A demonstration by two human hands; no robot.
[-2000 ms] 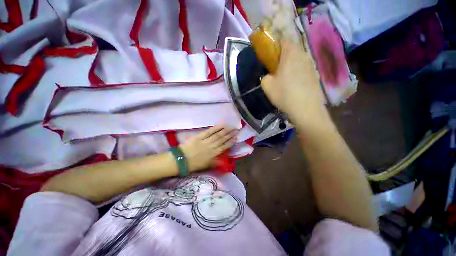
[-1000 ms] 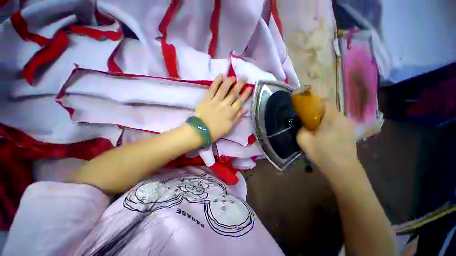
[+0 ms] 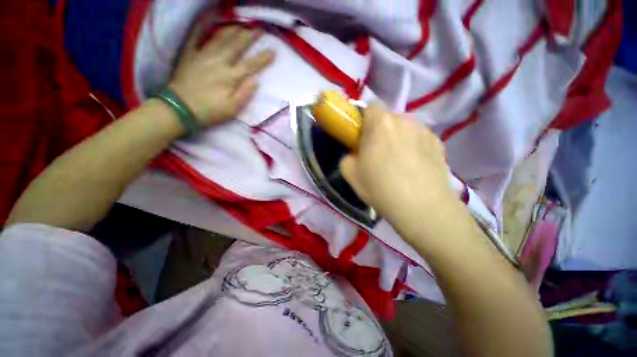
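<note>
The garment lies inside out, its white inside (image 3: 272, 73) crossed by narrow red strips. My right hand (image 3: 398, 160) is closed round the yellow-orange handle of the iron (image 3: 314, 150). The iron's silver rim rests on or just above a white panel with red edges; its right side is hidden by my hand. My left hand (image 3: 220, 73) lies on the white inside to the left of the iron, fingers spread, slightly blurred. Red cloth edges (image 3: 307, 240) hang at the table's near side.
Red cloth (image 3: 35, 84) lies at the far left, beside dark blue cloth (image 3: 98, 45). The pink iron rest (image 3: 541, 240) is at the right table edge. The stained table cover (image 3: 527, 185) shows near it. White cloth (image 3: 608, 188) lies at the far right.
The view has turned towards the left. My left hand has moved left and away from me along the garment. The iron, still in my right hand, has moved left onto the garment.
</note>
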